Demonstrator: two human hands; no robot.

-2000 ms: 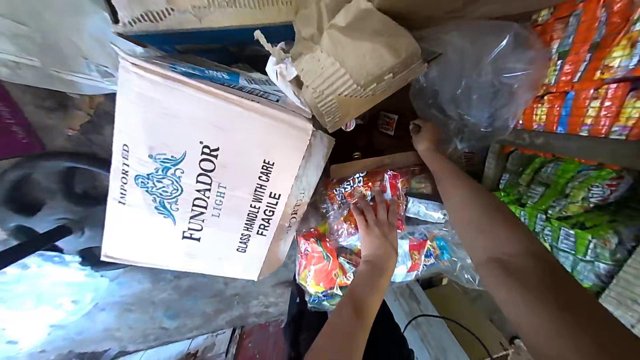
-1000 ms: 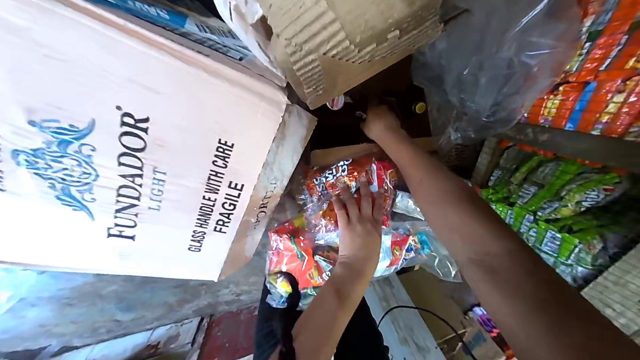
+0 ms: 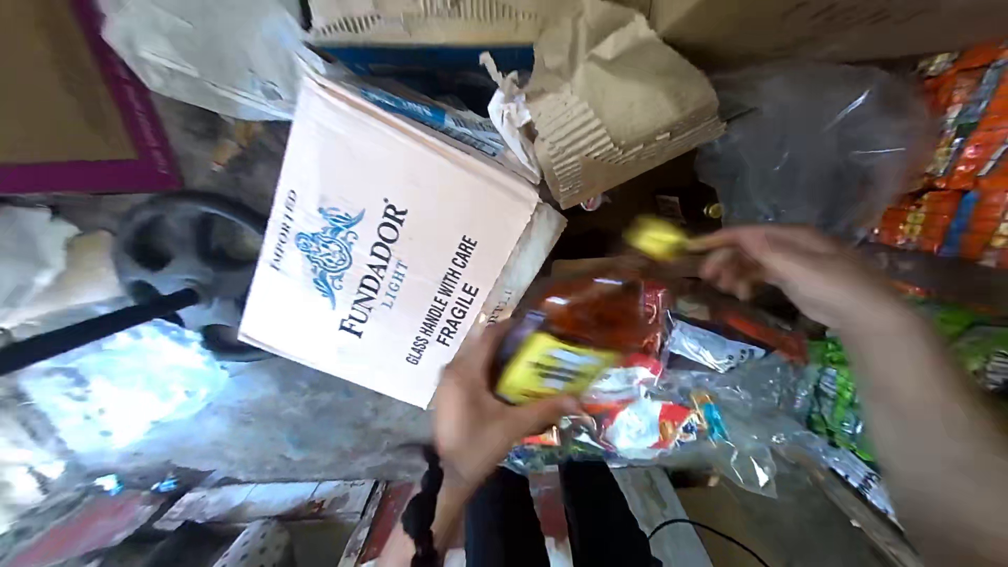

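Note:
My left hand (image 3: 492,402) grips the lower end of a bottle (image 3: 579,323) with reddish-brown liquid and a yellow label. The bottle lies tilted, its neck toward the upper right. At its far end is a blurred yellow cap (image 3: 657,238), with the fingers of my right hand (image 3: 756,252) at it; whether they pinch it is too blurred to tell. Beneath and beside the bottle lie plastic-wrapped snack packets (image 3: 642,421). A white printed carton (image 3: 378,252) stands tilted just left of my left hand.
A torn brown cardboard flap (image 3: 622,102) hangs over a dark opening, where another yellow bottle cap (image 3: 713,210) shows. Clear plastic (image 3: 811,150) hangs beside it. Orange packets (image 3: 969,157) and green packets (image 3: 839,386) fill the right side. A dark fan-like base (image 3: 189,260) stands left.
A bottle is now in my left hand, which rested on the packets before. My right hand has come back from the dark opening toward the bottle's neck. The view has shifted.

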